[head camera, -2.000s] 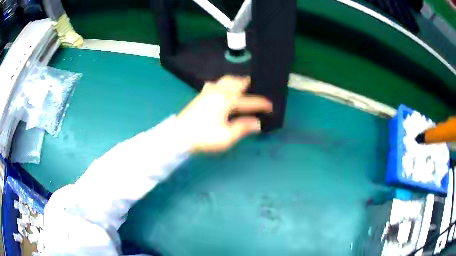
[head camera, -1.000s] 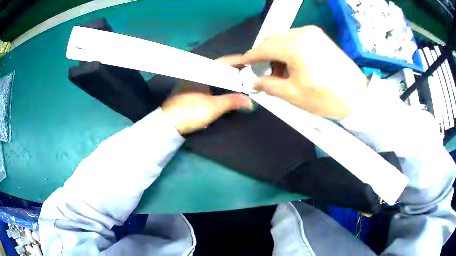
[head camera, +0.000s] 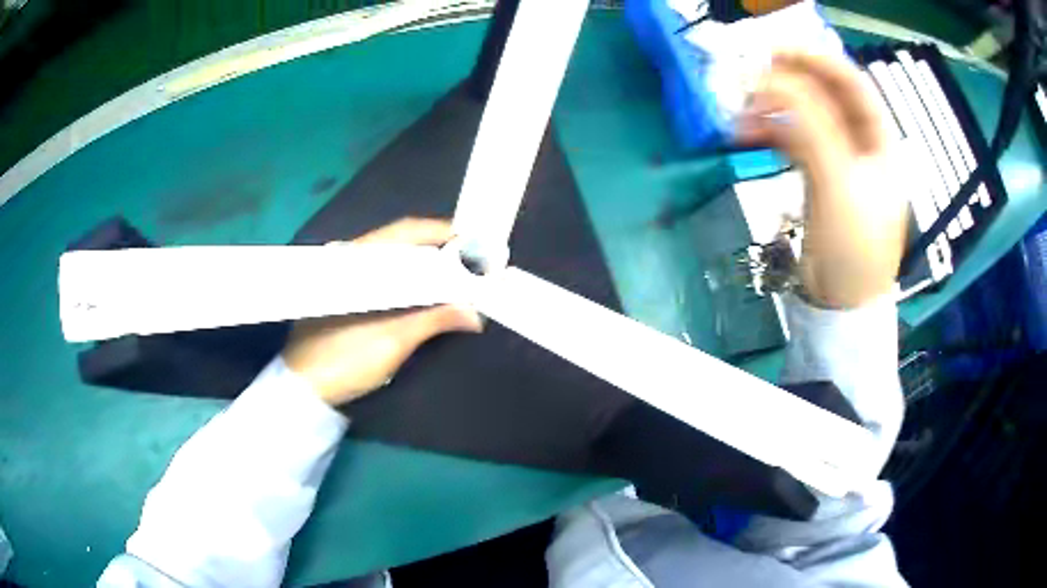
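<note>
Three white legs meet at a round hub (head camera: 480, 255) over a black triangular jig (head camera: 505, 391). One leg (head camera: 207, 289) points left, one (head camera: 522, 115) up and one (head camera: 689, 385) to the lower right. My left hand (head camera: 373, 350) grips the left leg beside the hub, with fingers on its far side and the thumb on its near side. My right hand (head camera: 844, 190) is blurred, raised at the right with curled fingers in front of the blue bin; whether it holds something cannot be told.
The blue bin (head camera: 677, 86) of white pieces stands at the upper right, with a bit of orange at its top. A metal screw feeder (head camera: 746, 258) and a rack of pale strips (head camera: 918, 126) lie beside it. A black cable (head camera: 993, 161) hangs at the right. The green mat (head camera: 218, 178) lies around the jig.
My right hand has left the hub and moved right to the bin and feeder. My left hand stays at the left leg. The view has shifted right, placing the jig and legs further left.
</note>
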